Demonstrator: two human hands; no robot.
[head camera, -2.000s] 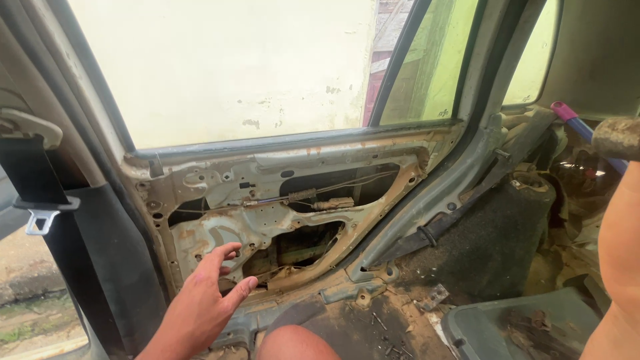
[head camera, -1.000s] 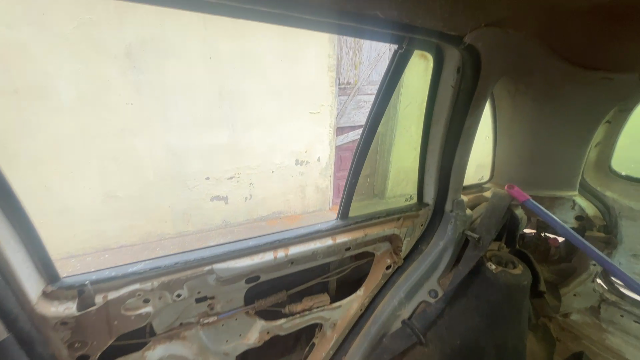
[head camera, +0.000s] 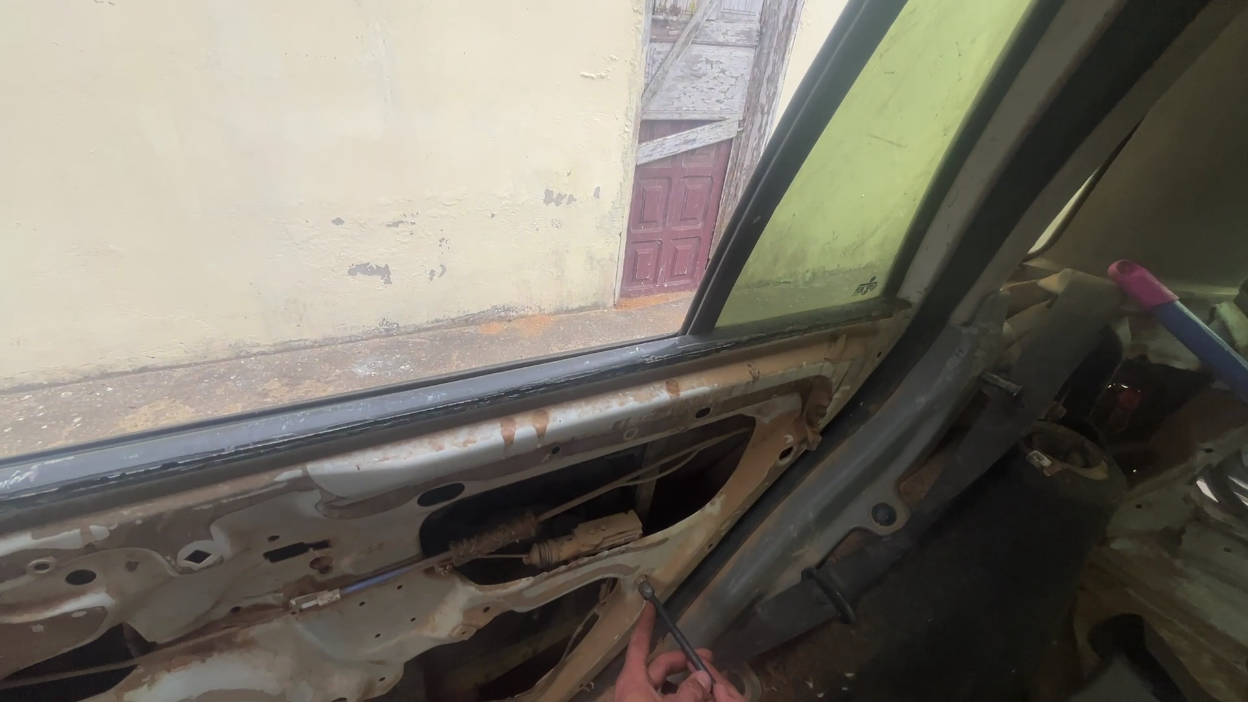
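At the bottom centre of the head view, my right hand (head camera: 673, 676) holds a slim dark metal tool with a rounded end (head camera: 673, 624), its fingers around the shaft and one finger stretched toward the end. That end rests at or close to the rusty edge of the bare inner door panel (head camera: 546, 575), just right of the lower opening. Below the car's window frame (head camera: 419, 395), a dirty latch or actuator part (head camera: 590, 538) and a rod with a cable (head camera: 370, 578) sit in the panel. My left hand is out of view.
A seat belt (head camera: 985, 429) runs down beside the door pillar on the right. Behind it lie a pink and blue handle (head camera: 1189, 317) and a dark carpeted wheel arch (head camera: 985, 575). Outside stand a cream wall (head camera: 292, 175) and a weathered wooden door (head camera: 678, 214).
The view has shifted closer to the window and door panel. My left hand, near the lower door opening two seconds ago, has left view. My right hand now shows with the dark tool.
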